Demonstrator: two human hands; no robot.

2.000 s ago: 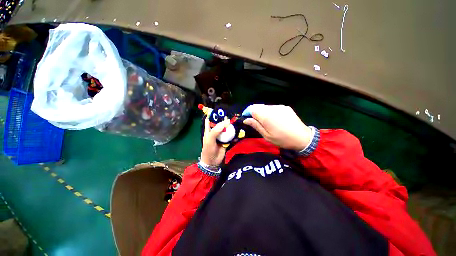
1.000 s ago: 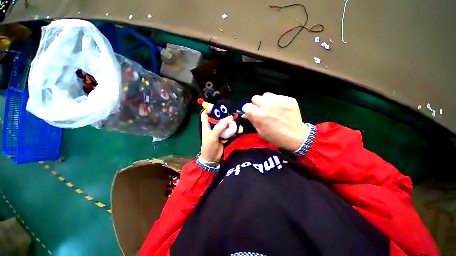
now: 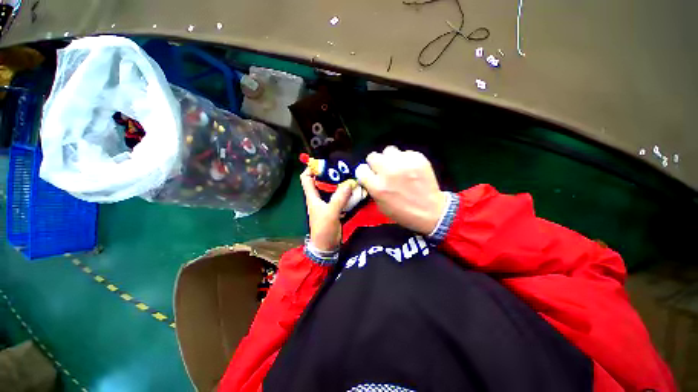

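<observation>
A small plush penguin [image 3: 334, 171] is held above my lap, with a black head, large white-ringed eyes, a white belly and a yellow part with a red tip at its upper left. My left hand [image 3: 326, 214] holds it from below and the left, thumb across its front. My right hand [image 3: 402, 184] is closed with fingertips against the penguin's right side; a pale blue patch shows at the fingertips. The right hand covers part of the body. Whether it pinches the plush or something thin cannot be seen.
The brown worktable edge [image 3: 428, 84] crosses above, with a black cord [image 3: 451, 34] and white scraps. At left are an open white bag [image 3: 69, 153], a clear sack of toys [image 3: 229, 164] and a blue crate [image 3: 65, 222]. An open carton [image 3: 207, 321] stands left of my lap.
My right hand has moved out a little, then back left against the penguin, and now covers more of its belly and feet. My left hand keeps its hold.
</observation>
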